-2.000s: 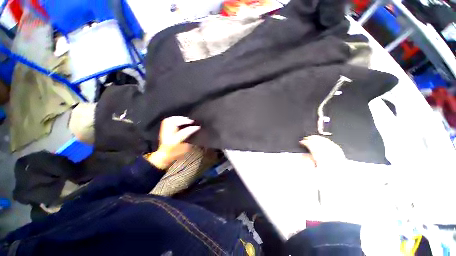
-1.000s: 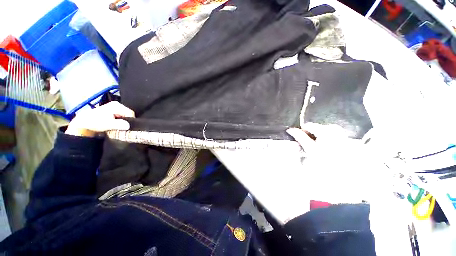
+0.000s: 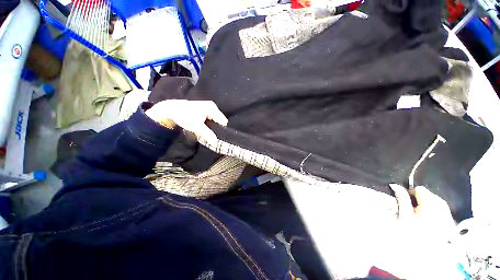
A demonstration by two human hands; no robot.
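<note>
A large black garment panel (image 3: 329, 98) lies across the white table. Its near edge is a black band with a plaid strip (image 3: 257, 158) below it, stretched between both hands. My left hand (image 3: 189, 117) pinches the left end of this edge between thumb and fingers. My right hand (image 3: 419, 205) grips the right end near a pale L-shaped detail (image 3: 423, 158); it is washed out by glare. A short pale thread shows on the band between the hands. Plaid fabric (image 3: 211, 178) hangs below the table edge.
A blue chair (image 3: 156, 38) with a white seat stands at the upper left. Khaki cloth (image 3: 87, 82) hangs beside it. A machine stand with "JACK" lettering (image 3: 21, 124) is at the far left. The table's near edge runs diagonally below the panel.
Since the oldest frame, my left hand has taken hold of the edge and the plaid strip has come into view. Since the middle frame, both hands and the garment appear further right as the view shifted.
</note>
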